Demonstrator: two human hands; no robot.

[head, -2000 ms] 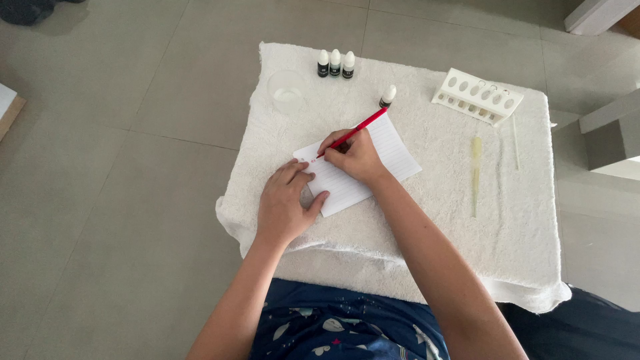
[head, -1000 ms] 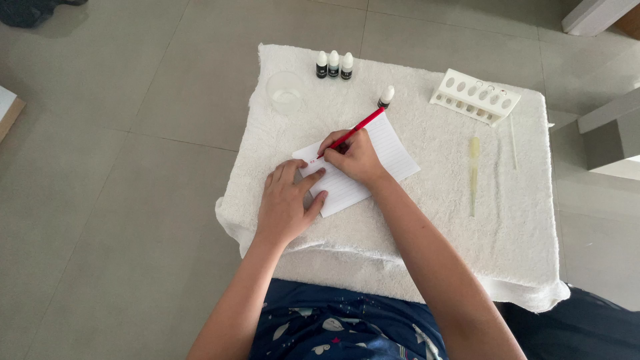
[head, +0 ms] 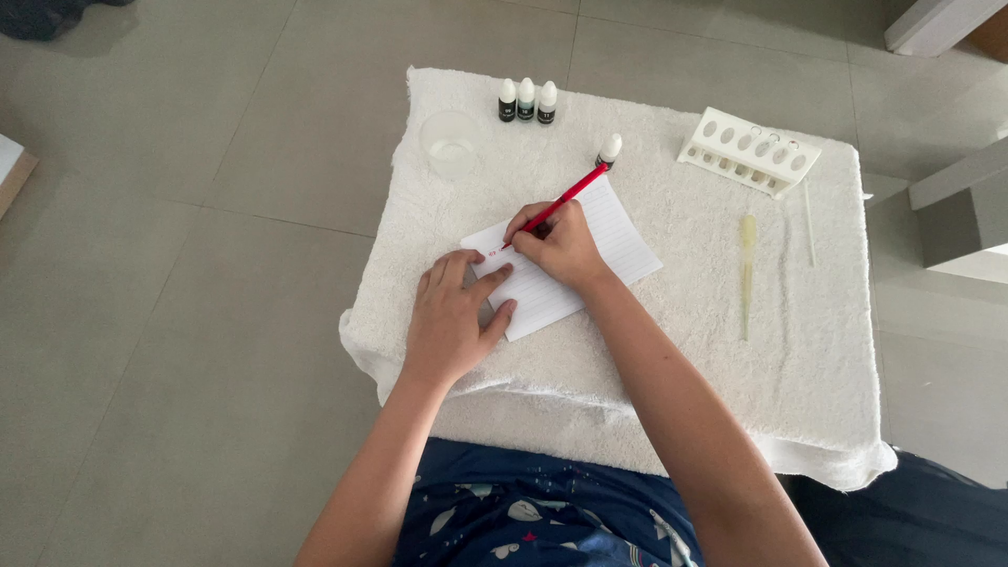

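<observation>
My right hand holds a red pen, its tip touching a lined white sheet of paper near the upper left edge, beside small red marks. My left hand rests palm down at the paper's left edge, fingertips on the sheet, gripping nothing. A small dropper bottle with a white cap stands just past the pen's upper end, its base partly hidden by the pen. Three more dropper bottles stand in a row at the back. A clear round cup is back left.
A white towel covers the small table. At its back right is a white test tube rack with a few tubes. A yellowish plastic pipette and a thin pale stick lie on the right. Furniture legs stand beyond the right edge.
</observation>
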